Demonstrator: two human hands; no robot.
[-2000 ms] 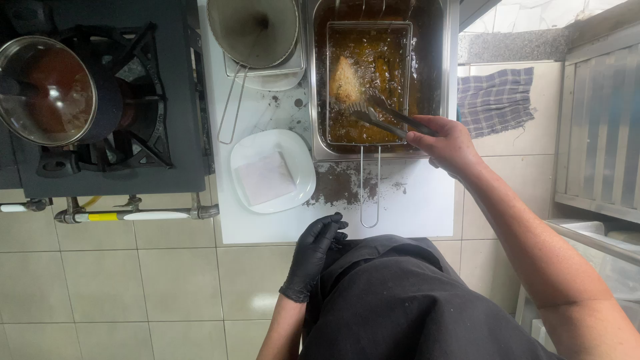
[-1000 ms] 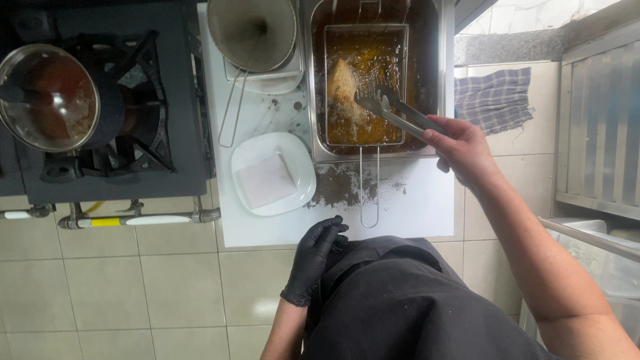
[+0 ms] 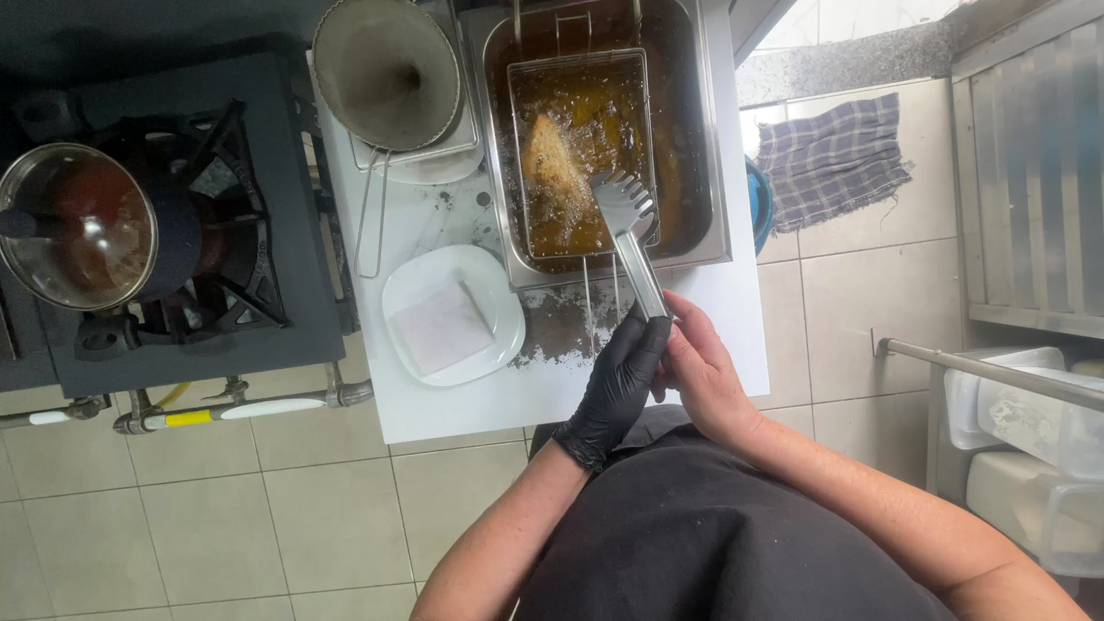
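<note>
My left hand [image 3: 617, 379], in a black glove, is closed around the handle end of metal serving tongs [image 3: 636, 259]. Against the same end rests my bare right hand [image 3: 703, 366]; its fingertips are partly hidden, so its hold is unclear. The tongs point up and left, their toothed head over the near right part of a wire fry basket [image 3: 649, 103]. A golden breaded piece of food [image 3: 552, 164] lies in bubbling oil inside the basket, left of the tongs' head. The basket sits in a steel fryer [image 3: 720, 207], its wire handle reaching toward me, partly behind my gloved hand.
Left of the fryer, a white plate [image 3: 509, 345] holds a folded paper napkin [image 3: 444, 328]. Beyond it stands a conical strainer [image 3: 388, 78] with a wire handle. A lidded pot [image 3: 78, 228] is on the gas stove [image 3: 285, 336]. At right are a checked cloth [image 3: 832, 164] and plastic containers [image 3: 1018, 414].
My right hand has drawn the tongs back toward me from over the fryer. My gloved left hand has come up and right from beside the apron to the tongs' handle.
</note>
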